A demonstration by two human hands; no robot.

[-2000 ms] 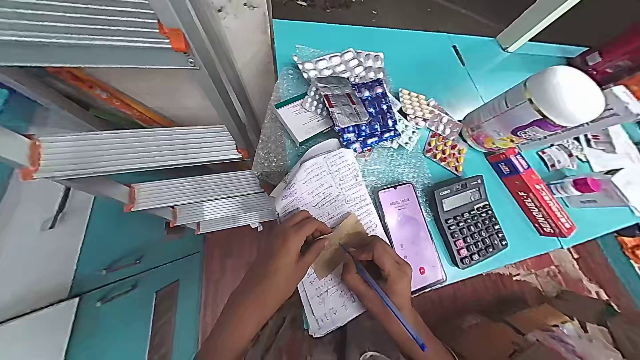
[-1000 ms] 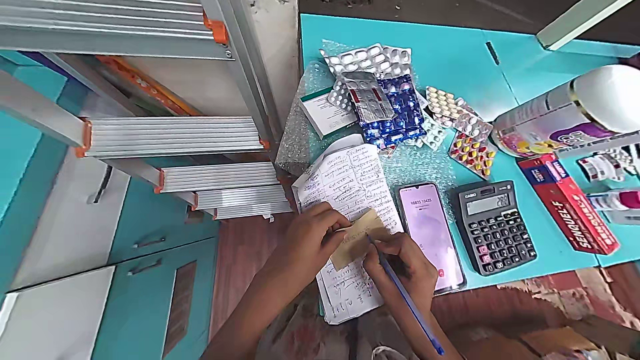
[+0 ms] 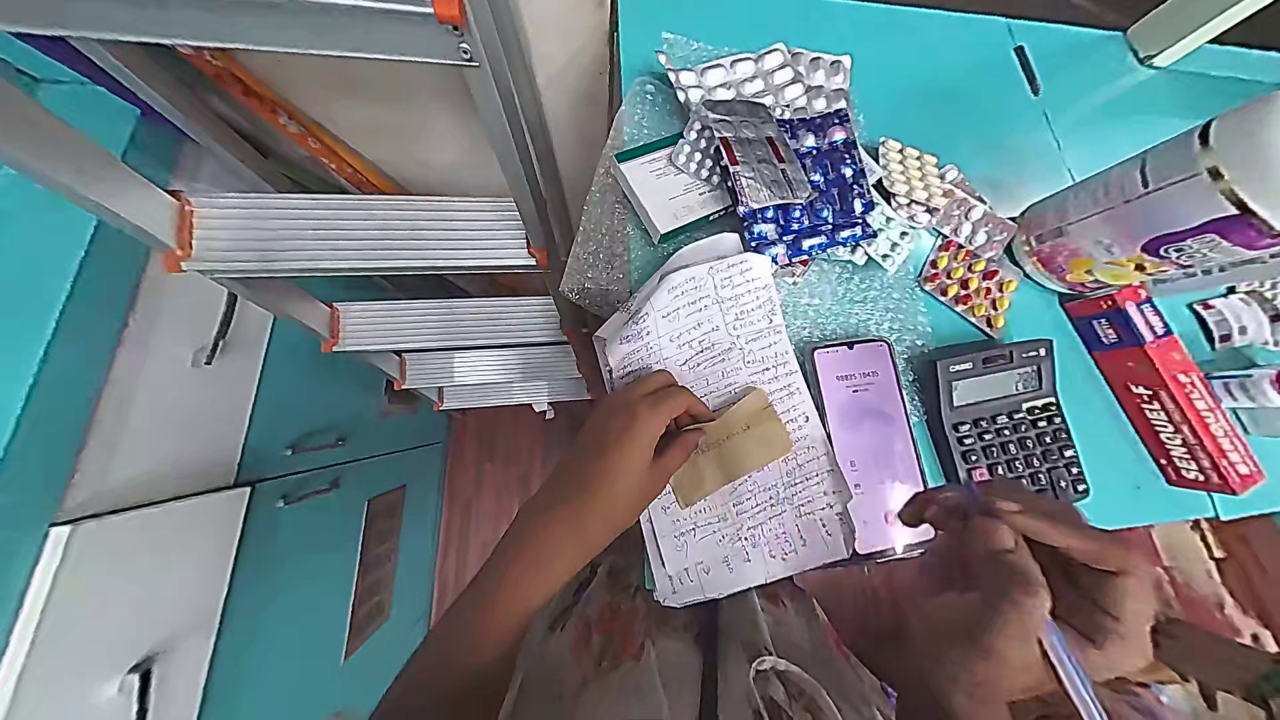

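My left hand pinches the left edge of a small brown paper slip, which lies over a handwritten sheet on a stack of papers. Blurred at the lower right, my right hand has a blue pen held in it, with a fingertip at the lower part of a lit smartphone. Whether the fingertip touches the screen I cannot tell. Right of the phone lies a black Casio calculator. The phone shows a pink call-like screen.
Behind the papers are a blue blister pack, silver blister packs, a white box and bubble wrap. Red-and-yellow capsules, a red Senquel-F box and a large plastic jar lie at right. An aluminium ladder stands left.
My right hand has moved off the paper slip to the right, over the bottom of the phone, with the pen still in it. My left hand stays on the slip.
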